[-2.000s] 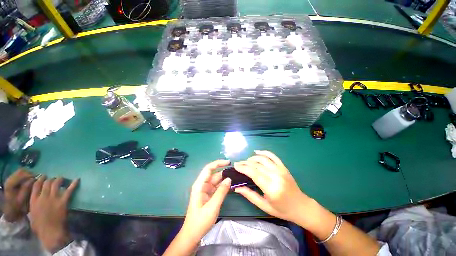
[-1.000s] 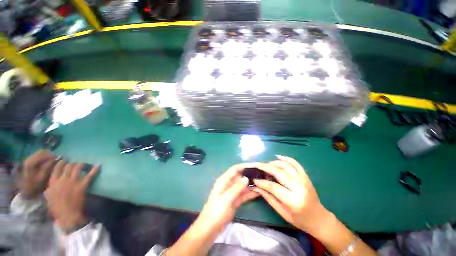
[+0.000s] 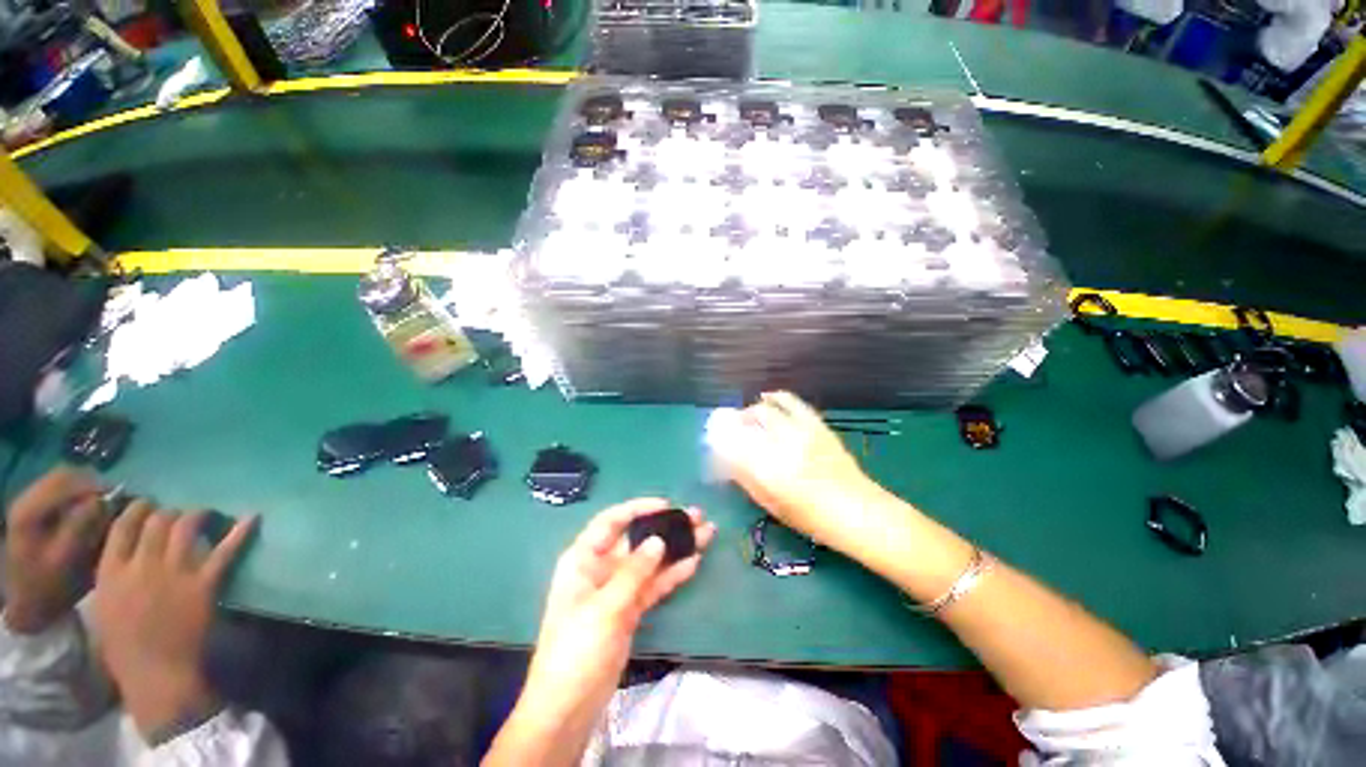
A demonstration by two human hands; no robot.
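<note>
My left hand (image 3: 607, 577) holds a solid dark rounded-square module (image 3: 661, 534) between thumb and fingers above the bench. A thin black case frame (image 3: 782, 549) lies on the green mat just right of it; the mat shows through its opening. My right hand (image 3: 782, 462) is reached forward over the bright light spot, by the near side of the tray stack (image 3: 779, 348). Its fingertips are washed out by the light, so I cannot tell whether it holds anything. The tweezers (image 3: 869, 427) show to the right of its fingers.
Several joined black units (image 3: 560, 474) lie left of my hands. A solvent bottle (image 3: 420, 327) and crumpled wipes (image 3: 177, 327) are further left. At right are a loose module (image 3: 978, 427), another case frame (image 3: 1178, 525) and a whitish bottle (image 3: 1191, 415). A neighbour's hands (image 3: 150, 592) are at far left.
My hands have parted. My right hand has moved forward to the light spot, while my left keeps a dark module. A black case frame now lies on the mat between them.
</note>
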